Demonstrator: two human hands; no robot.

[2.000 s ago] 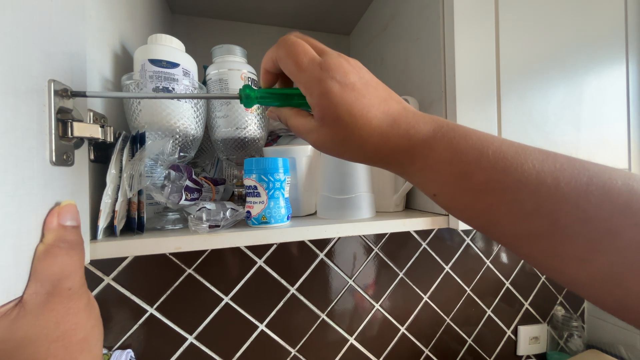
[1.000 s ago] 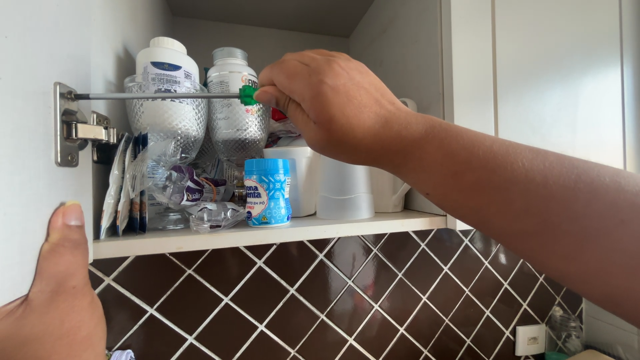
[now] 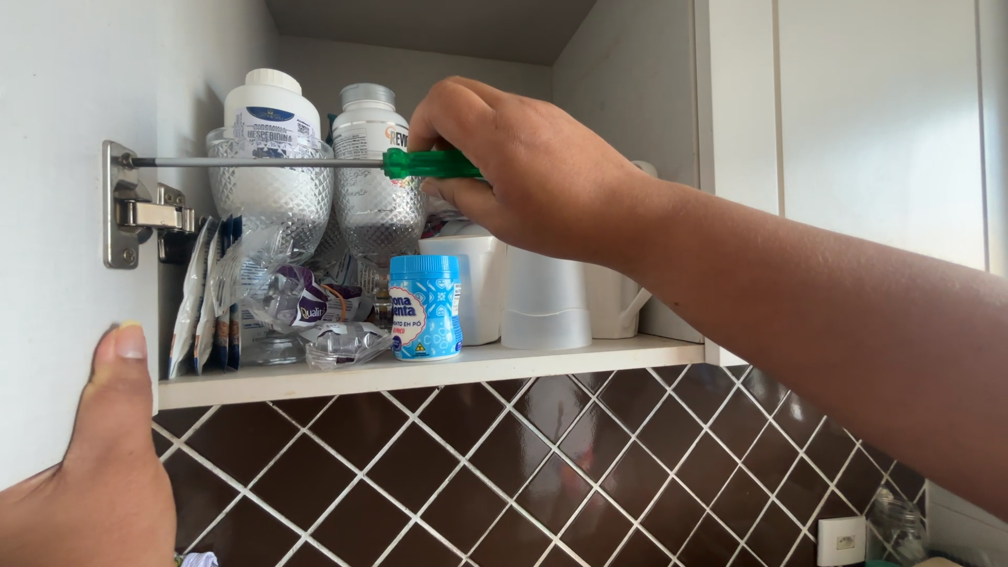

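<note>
My right hand (image 3: 520, 165) grips the green handle of a screwdriver (image 3: 433, 164). Its long metal shaft runs level to the left, and the tip meets the upper screw of a metal cabinet hinge (image 3: 120, 205). That hinge plate is fixed to the inner face of the open white cabinet door (image 3: 55, 236); its arm reaches toward the cabinet's side wall. Low on the left, my left hand (image 3: 118, 449) holds the door's edge, thumb up on the inner face and its other fingers hidden. A lower screw sits in the same plate.
Behind the screwdriver, white bottles (image 3: 272, 118) stand in textured glass goblets (image 3: 272, 185). On the shelf (image 3: 472, 372) are packets, plastic bags, a blue-lidded jar (image 3: 425, 307), a frosted cup (image 3: 545, 303) and white containers. Brown tiles (image 3: 409, 472) and a wall outlet (image 3: 841, 541) lie below.
My right hand has shifted its hold on the screwdriver handle; more green shows than one second ago. The tip remains at the upper screw, and my left hand stays on the door.
</note>
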